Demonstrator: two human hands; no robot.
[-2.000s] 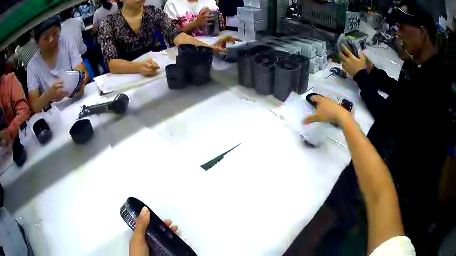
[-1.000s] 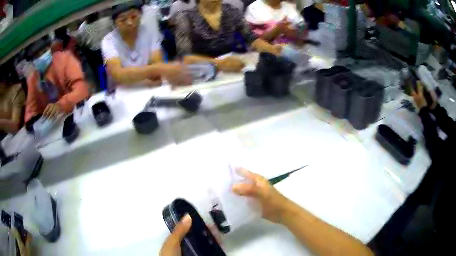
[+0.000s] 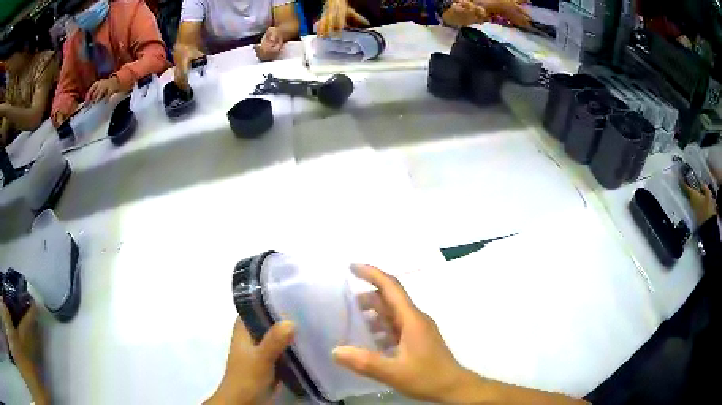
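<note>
A black oval end cap (image 3: 252,294) and a translucent housing (image 3: 311,316) are together at the lower middle, the cap along the housing's left side. The housing's near edge sits against the cap's rim; whether it is fully seated I cannot tell. My left hand (image 3: 257,356) grips the cap from the left, thumb over its rim. My right hand (image 3: 408,344) is around the housing's right side, thumb and fingers spread on the clear plastic. The lower end of the cap is partly hidden by my left hand.
A white-covered table (image 3: 356,190) has a dark green gap (image 3: 475,246). Dark sleeves (image 3: 590,119) stand at the right, near a black end part (image 3: 659,227). A black cup (image 3: 250,117) and handled piece (image 3: 317,89) lie farther back. A joined unit (image 3: 59,265) is left. People sit opposite.
My right hand has brought the translucent housing from the right onto the black cap. My left hand still holds the cap, now turned. The view has shifted.
</note>
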